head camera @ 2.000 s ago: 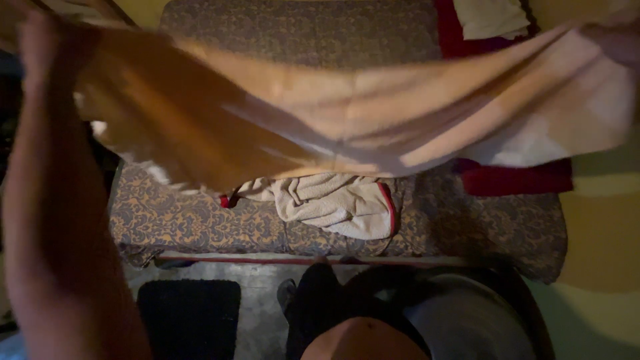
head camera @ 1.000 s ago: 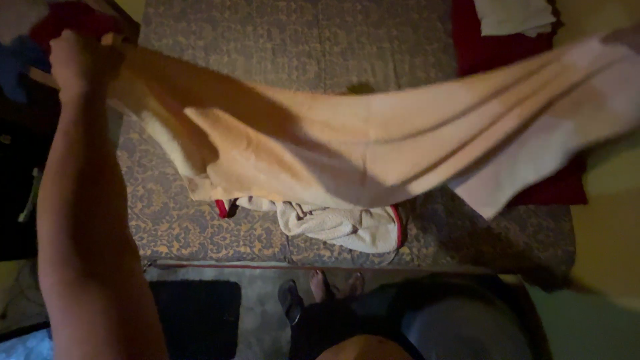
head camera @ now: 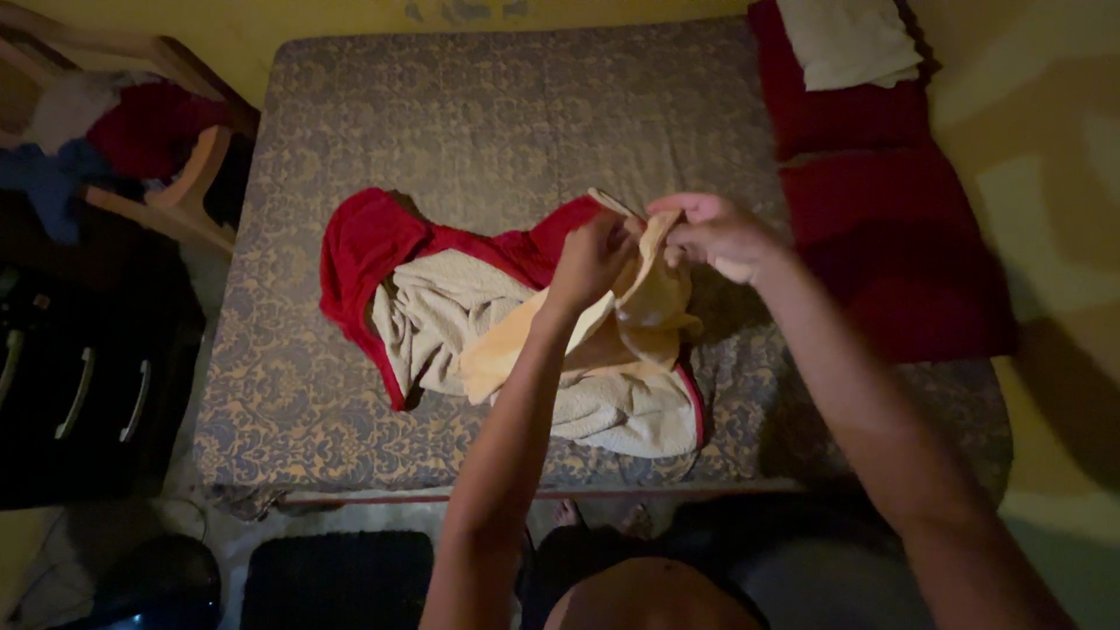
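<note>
A pale orange-yellow cloth [head camera: 652, 306] hangs bunched from both my hands over the middle of the bed. My left hand [head camera: 599, 249] grips its upper edge, fingers closed. Close beside it on the right, my right hand [head camera: 717, 236] pinches a raised fold between thumb and fingers. Under the cloth, a red and cream fleece blanket [head camera: 455, 289] lies rumpled on the patterned bedsheet [head camera: 525, 105], its red part [head camera: 372, 254] heaped at the left. The blanket's red-trimmed cream end shows below the cloth.
Red folded textiles [head camera: 892, 245] lie along the bed's right side, with a folded cream cloth [head camera: 849, 44] on top at the back. A wooden chair [head camera: 188, 184] holding clothes stands at the left, near a dark drawer unit [head camera: 96, 376]. A black mat [head camera: 337, 577] lies on the floor.
Earlier the orange-yellow cloth was stretched wide between my outspread hands. My hands have since come together over the bed, and the cloth is gathered and lower. More of the red blanket shows.
</note>
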